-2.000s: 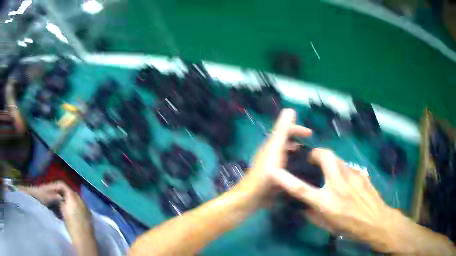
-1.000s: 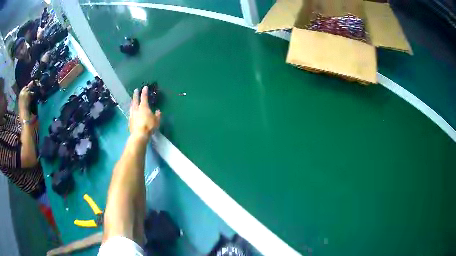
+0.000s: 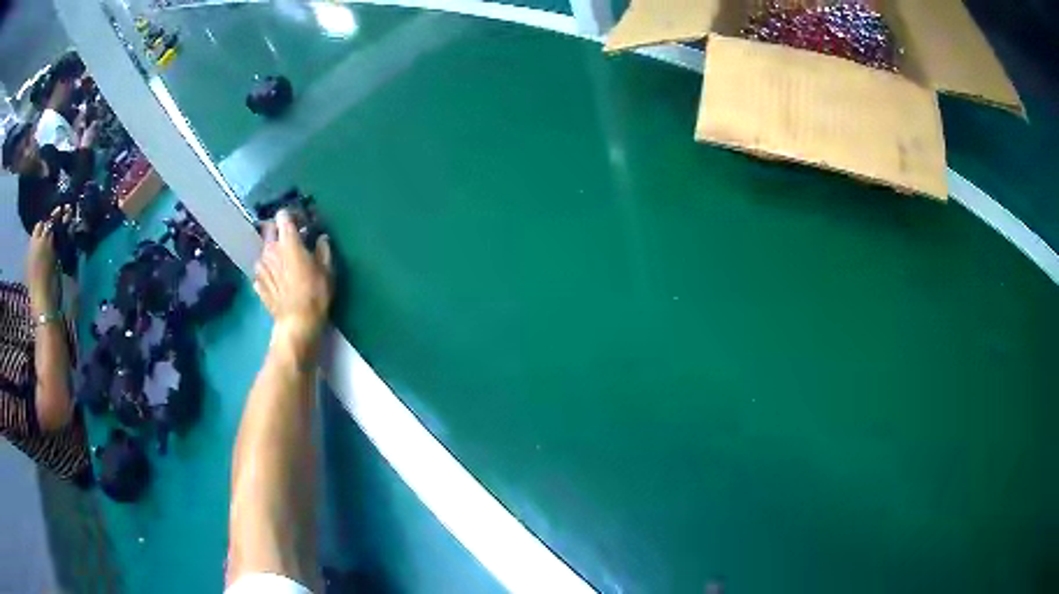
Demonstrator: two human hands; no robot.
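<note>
My left hand (image 3: 296, 279) reaches across the white rail at the left, palm down, with its fingers over a black housing assembly (image 3: 290, 207) at the belt's near edge. The fingers and thumb close on the housing; the hand hides its near side. Another black housing (image 3: 269, 95) lies farther up the green belt (image 3: 523, 325), apart from the hand. My right hand is out of the picture.
The white rail (image 3: 424, 470) runs diagonally below my forearm. Black housings (image 3: 157, 331) are heaped on the bench at left, beside a person in a striped top (image 3: 29, 383). Others sit beyond. An open carton (image 3: 825, 116) stands beyond the belt.
My left hand has closed over the housing, which now sits nearer the rail. The view has shifted, and the yellow-handled tool near my forearm is out of view.
</note>
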